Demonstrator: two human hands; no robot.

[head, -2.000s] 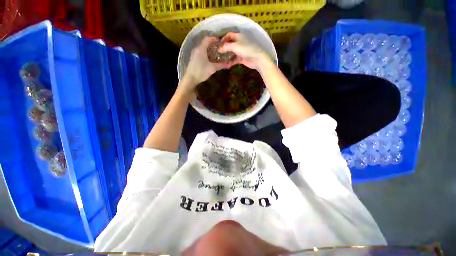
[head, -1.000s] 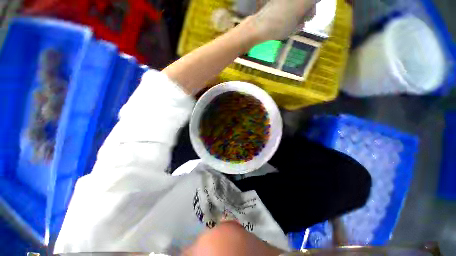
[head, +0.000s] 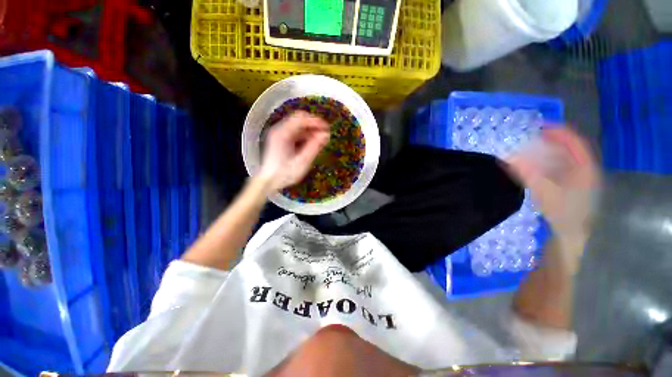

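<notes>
A white bucket (head: pixel 250 140) of multicoloured beads (head: pixel 343 158) stands between the knees. My left hand (head: pixel 295 143) is over the beads, blurred, its fingers loosely curled with a gap to the thumb; no ball shows in it. My right hand (head: pixel 564 173) is at the right, over the outer edge of the blue bin of empties (head: pixel 507 97), strongly blurred. A pale, see-through clear hollow ball (head: pixel 549 156) seems to be between its fingers and thumb. Rows of clear balls (head: pixel 501 121) lie in that bin.
The digital scale (head: pixel 331 40), display lit green, sits on a yellow crate (head: pixel 228 44) ahead. Speckled filled balls (head: pixel 22 173) lie in the left blue bin (head: pixel 70 221), beside more blue bin edges. A white container (head: pixel 486 33) is at upper right, a red frame (head: pixel 88 44) at upper left.
My left hand has come back from the scale to above the bucket. My right hand, out of view a second ago, is now at the right bin. The ball held earlier over the bucket is gone from there.
</notes>
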